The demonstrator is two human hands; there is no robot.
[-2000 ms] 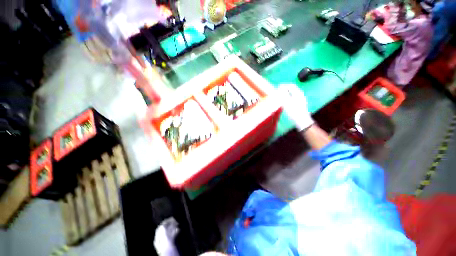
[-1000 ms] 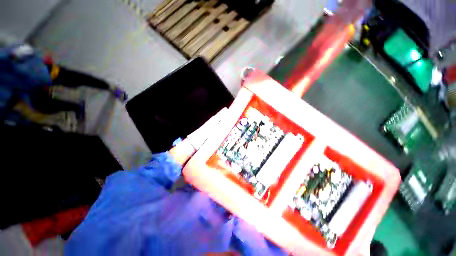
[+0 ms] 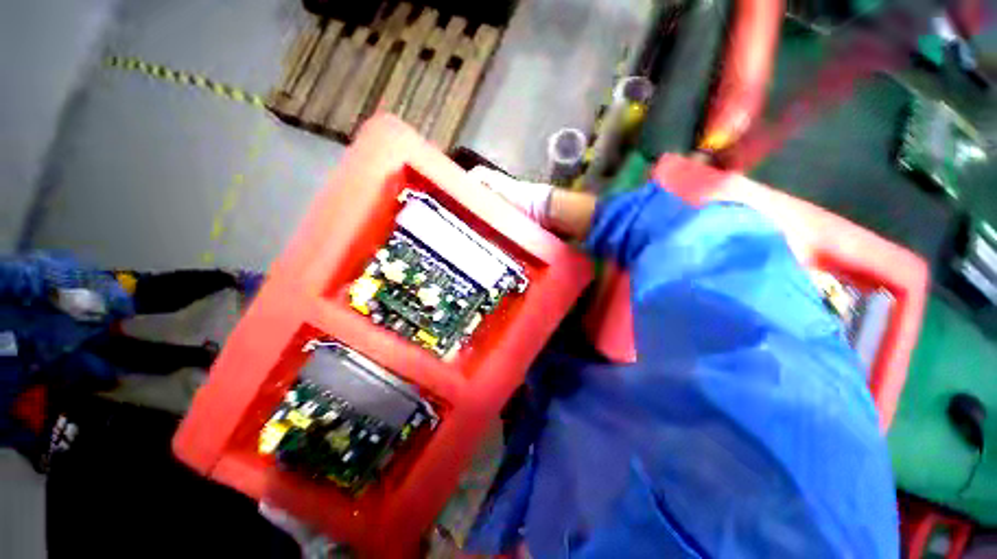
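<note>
A red foam tray [image 3: 350, 311] with two pockets lies tilted in front of me, left of centre. Each pocket holds a green circuit board [image 3: 437, 278] with a pale block; the other circuit board [image 3: 350, 415] is in the lower pocket. My gloved right hand [image 3: 516, 197] grips the tray's upper right edge, its fingers partly hidden. My left hand [image 3: 301, 530] is a small, blurred white patch at the tray's lower edge, so its hold is unclear. A second red tray [image 3: 880, 257] sits on the bench, partly behind my right sleeve.
A wooden pallet [image 3: 383, 71] is on the floor at the top. A person [image 3: 66, 328] in blue is at the left, above a large black shape [image 3: 153, 491]. Boards [image 3: 940, 137] lie on the conveyor at right. A black scanner [image 3: 966, 413] lies on the green mat.
A loaded tray is now at the left, over the area where the black bin showed, with my right hand on its edge. Another tray shows on the bench behind my sleeve. The view has turned.
</note>
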